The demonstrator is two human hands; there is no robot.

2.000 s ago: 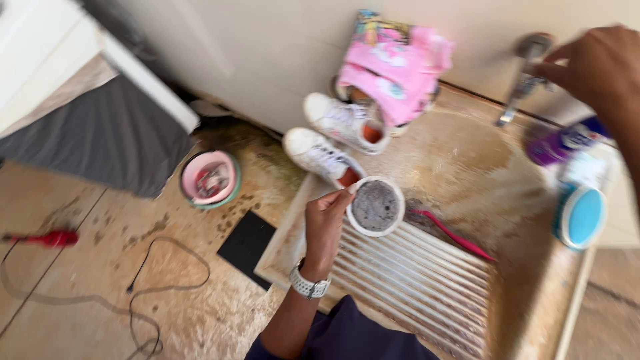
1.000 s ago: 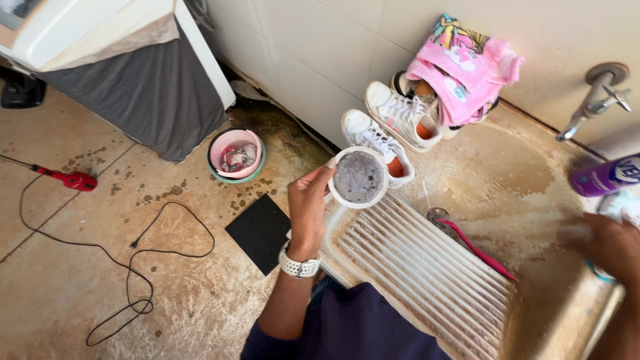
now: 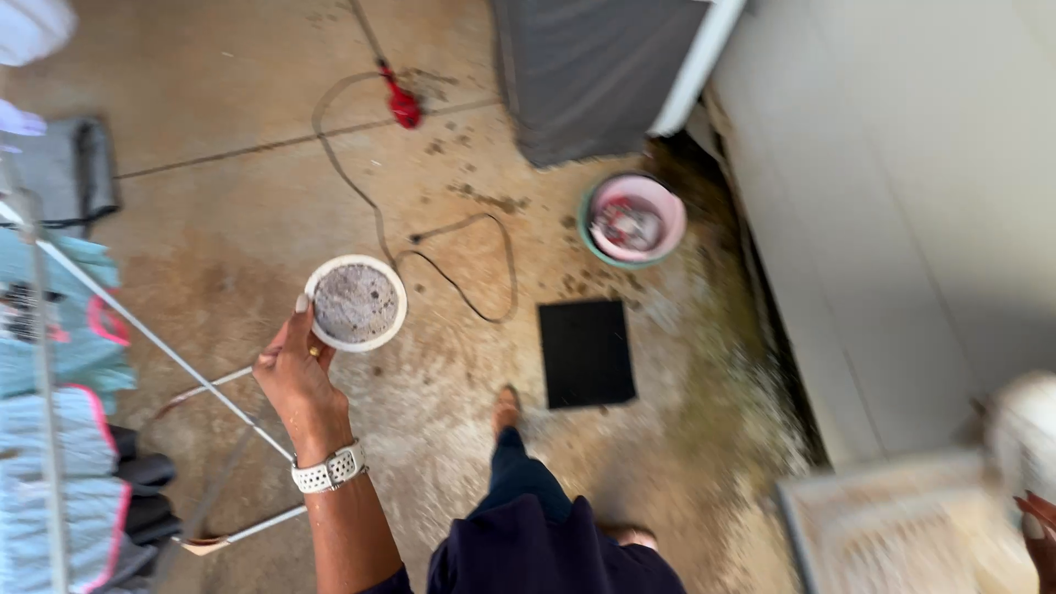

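My left hand (image 3: 304, 363) pinches the rim of a round white container (image 3: 401, 307) between thumb and fingers, out over the floor at the left. Grey, fluffy stuff with dark specks lies inside it. At the far right edge only some fingertips of my right hand (image 3: 1038, 521) show, beside a blurred white shoe (image 3: 1027, 429) at the washtub; whether they hold anything is hidden.
A drying rack (image 3: 157, 338) with clothes stands at the left. On the floor lie a red corded tool (image 3: 403, 103), its cable and a black mat (image 3: 587, 355). Nested pink and green basins (image 3: 678, 216) sit near the wall. The ribbed washtub (image 3: 796, 516) is lower right.
The view has swung left from the washtub to the floor and drying rack. My left hand has carried the white container away from the tub. My right hand is now mostly out of view.
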